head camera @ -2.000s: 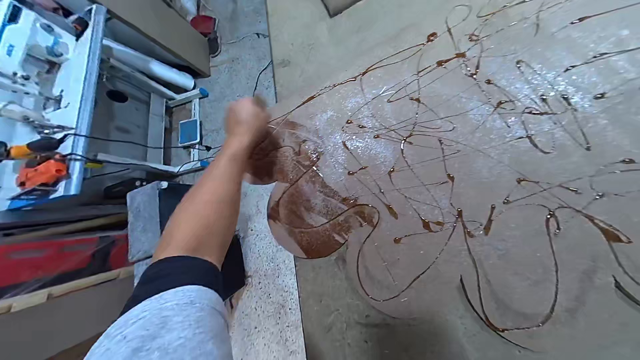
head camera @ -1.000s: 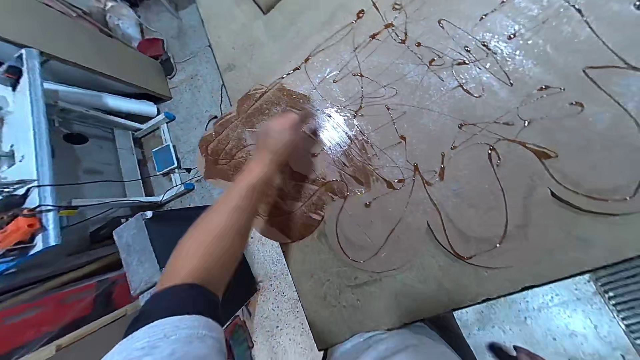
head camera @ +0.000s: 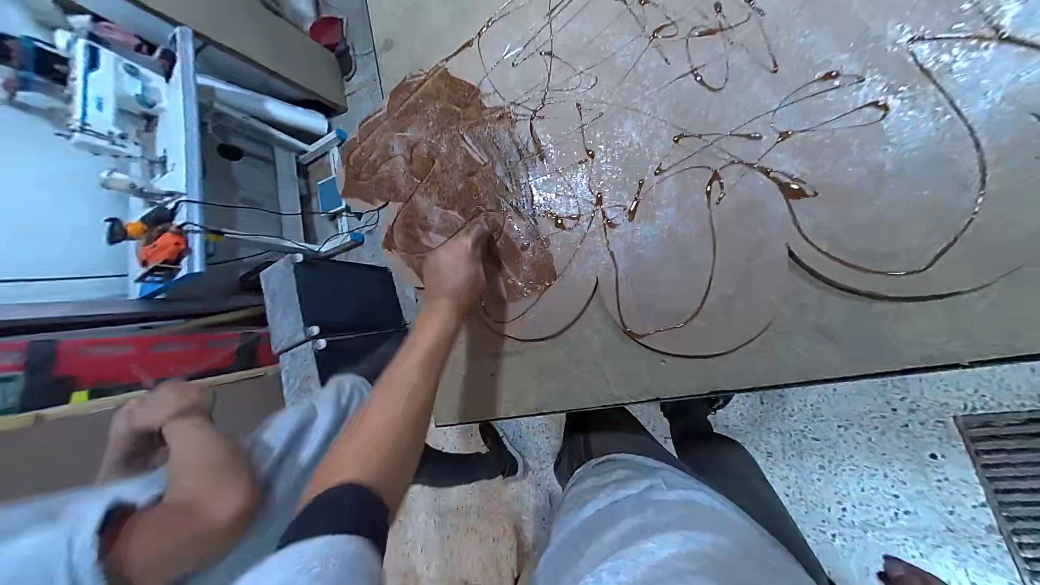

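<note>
My left hand [head camera: 455, 264], slightly blurred, is low over the brown smeared patch [head camera: 455, 162] at the sheet's left end. Its fingers curl downward; whether they hold a tool is hidden. Glossy brown adhesive-like liquid [head camera: 711, 244] lies in thin loops and drops across the pale sheet [head camera: 747, 195], which has a curved, lobed near edge. That sheet rests on a larger beige board [head camera: 569, 378]. Part of my right hand [head camera: 906, 571] shows dark at the bottom right edge, away from the board; its grip cannot be made out.
Another person's clasped hands [head camera: 154, 418] are at the lower left. Beyond stand a white-and-blue frame [head camera: 191, 162], an orange tool [head camera: 162, 248] with cables and a dark box [head camera: 345, 296]. A floor grate [head camera: 1007, 479] lies at the right.
The brown smeared patch has spread wider over the sheet's left end. My left hand has moved toward the near edge. Another person's hands now show at the lower left.
</note>
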